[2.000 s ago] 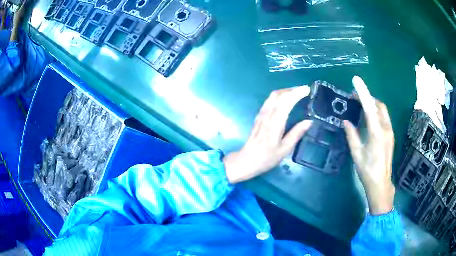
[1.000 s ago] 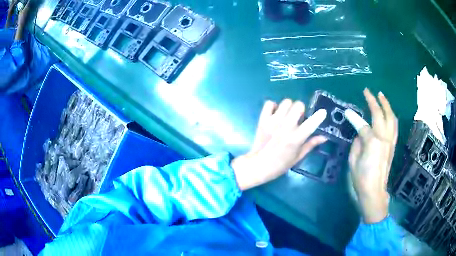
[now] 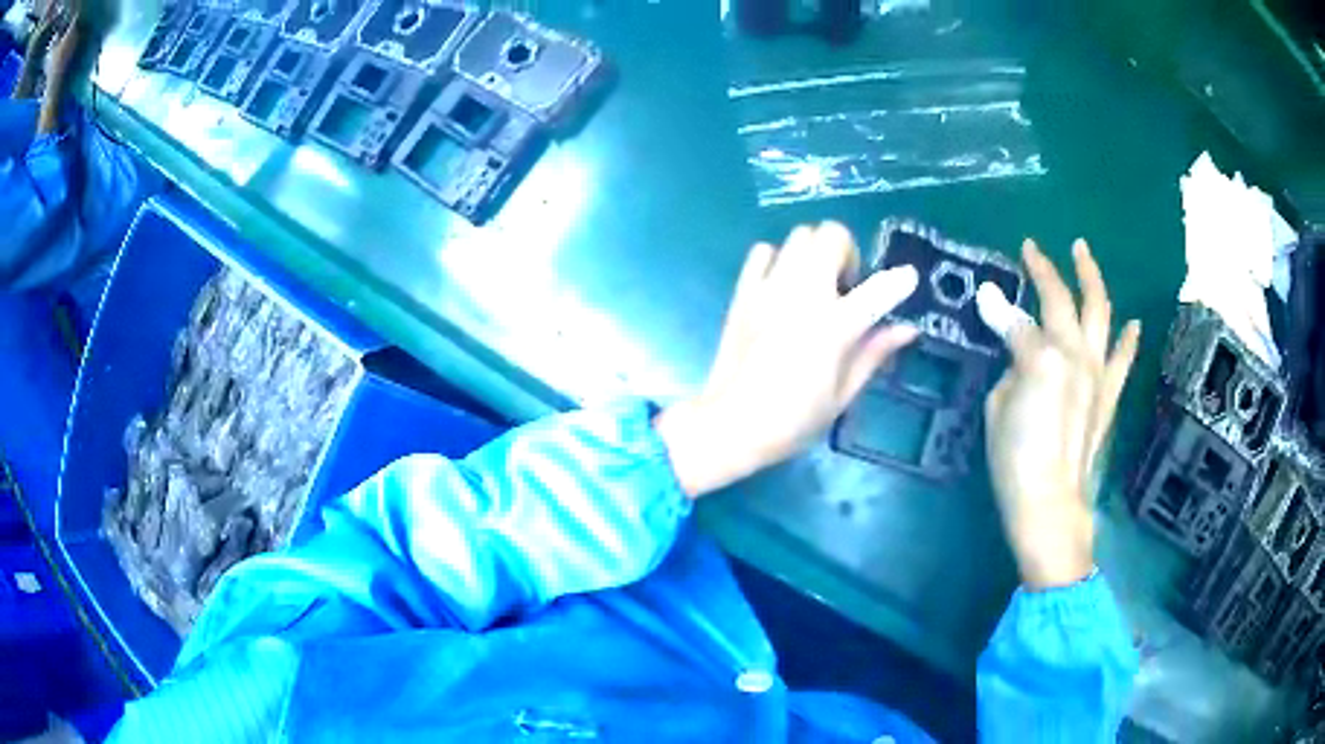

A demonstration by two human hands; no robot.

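An open camera housing (image 3: 908,414) lies on the green bench in front of me. Its upper half, with a round hole, holds a flat black insert (image 3: 930,276); its lower half has a square window. My left hand (image 3: 778,356) is at the upper half's left side, its thumb and a finger on the insert and the housing edge. My right hand (image 3: 1054,407) is at the right side, a white-tipped finger or thumb on the insert right of the hole, the other fingers spread. Whether the left hand grips the edge or only presses cannot be told.
A row of open housings (image 3: 465,138) lies at the upper left. Clear plastic bags (image 3: 886,138) lie beyond the work. More housings (image 3: 1199,465) and white crumpled paper (image 3: 1228,255) are at the right. A blue bin (image 3: 109,364) of silvery wrapped items stands left. Another person's sleeve (image 3: 58,196) shows.
Both hands have come from the housing's sides onto its upper half, thumb or fingertips now on the black insert. The whole view has shifted slightly.
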